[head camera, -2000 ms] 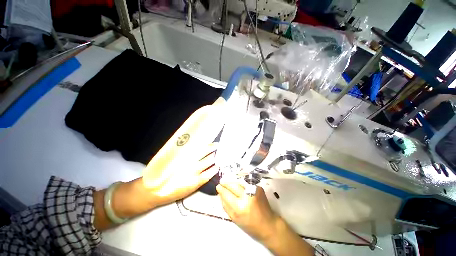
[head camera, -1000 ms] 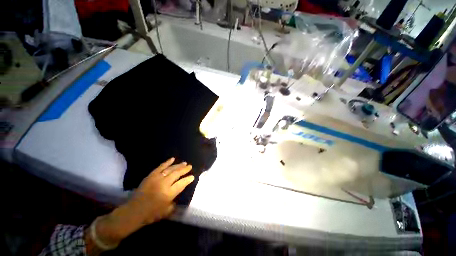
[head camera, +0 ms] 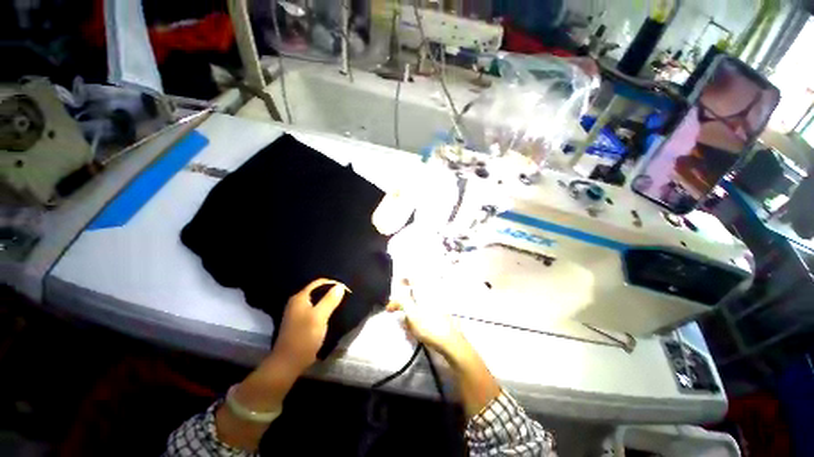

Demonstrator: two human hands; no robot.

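The black fabric (head camera: 286, 214) lies on the white sewing table (head camera: 107, 277), left of the needle area. My left hand (head camera: 308, 321) is on its near part, thumb and fingertips close together; whether they pinch the cloth I cannot tell. My right hand (head camera: 437, 326) is at the fabric's right edge, near the table's front. A narrow black strip (head camera: 427, 364) hangs below my right hand over the table edge. Its fingertips are washed out by the lamp light, so their grip is unclear. The white sewing machine (head camera: 553, 268) stands to the right; its needle area is lost in glare.
A glowing lamp (head camera: 393, 212) hangs over the cloth. A smartphone (head camera: 710, 134) with a lit screen stands above the machine's right end. A crumpled clear bag (head camera: 540, 103) is behind the head. Blue tape (head camera: 152, 181) is at the table's left. Another machine (head camera: 40, 138) stands far left.
My right hand has come back into view at the cloth's right edge, with the strip hanging below. My left hand's fingers have drawn together. The view has shifted, showing more of the phone.
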